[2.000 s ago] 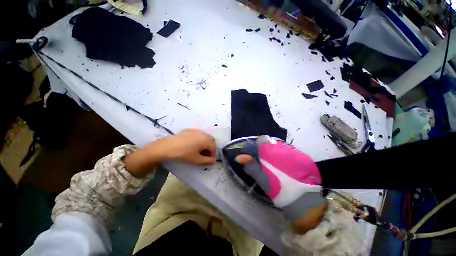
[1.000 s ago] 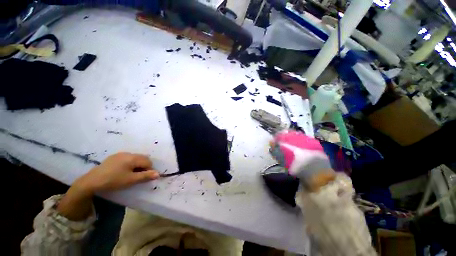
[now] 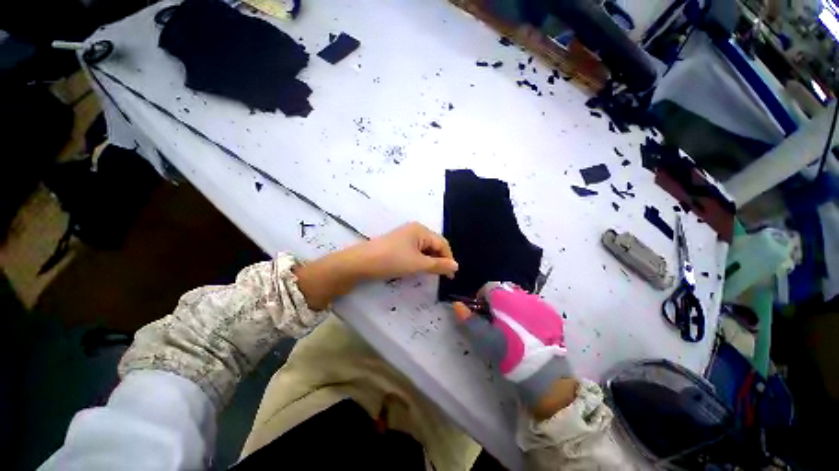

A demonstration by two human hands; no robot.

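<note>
A black cut panel [image 3: 486, 230] lies flat before me, its notched edge to the right. My bare left hand [image 3: 400, 255] is pinched at the panel's lower left edge. A long thin black tape [image 3: 267, 177] runs from the far left corner along the near table edge to this hand; the bit between the fingertips is hidden. My gloved right hand [image 3: 520, 336] is closed on small dark snips [image 3: 469, 301] at the panel's near corner; their tips are hard to make out. The steam iron [image 3: 672, 405] rests at the lower right, away from both hands.
A ragged black panel stack [image 3: 235, 57] and a small black piece [image 3: 339, 48] lie far left. A grey block [image 3: 637, 258] and black-handled shears [image 3: 684, 308] lie to the right. Black scraps [image 3: 595, 173] are scattered on the far side. A dark reel [image 3: 97, 51] is at the left corner.
My right hand has left the iron at the right and moved to the panel's near corner with the snips. My left hand is now closer to the panel. The camera view has turned.
</note>
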